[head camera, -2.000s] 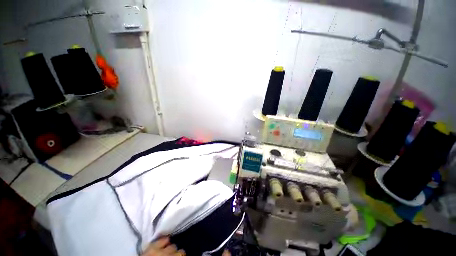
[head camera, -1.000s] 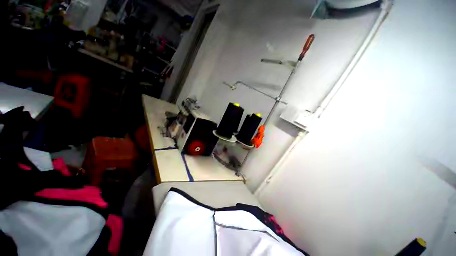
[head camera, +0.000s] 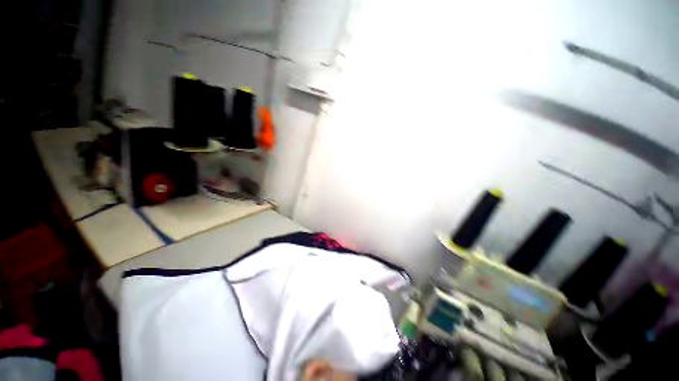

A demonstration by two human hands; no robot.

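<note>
The garment, mostly white with dark seams, a black edge and a pink-printed patch at its back, lies in front of me. Its right part reaches the needle area of the cream overlock machine, which is blurred. My left hand shows only as a small blurred patch of fingers at the bottom edge, at the white cloth; its grip cannot be made out. My right hand is not in view.
Black thread cones stand behind the machine. A second sewing machine with black cones stands on a pale table at the left. Pink, black and white pieces lie bottom left, below a red stool. A white wall is behind.
The view swung left, away from the overlock machine, then partly back, so the machine shows again at lower right. Fingers have come back into view at the bottom edge.
</note>
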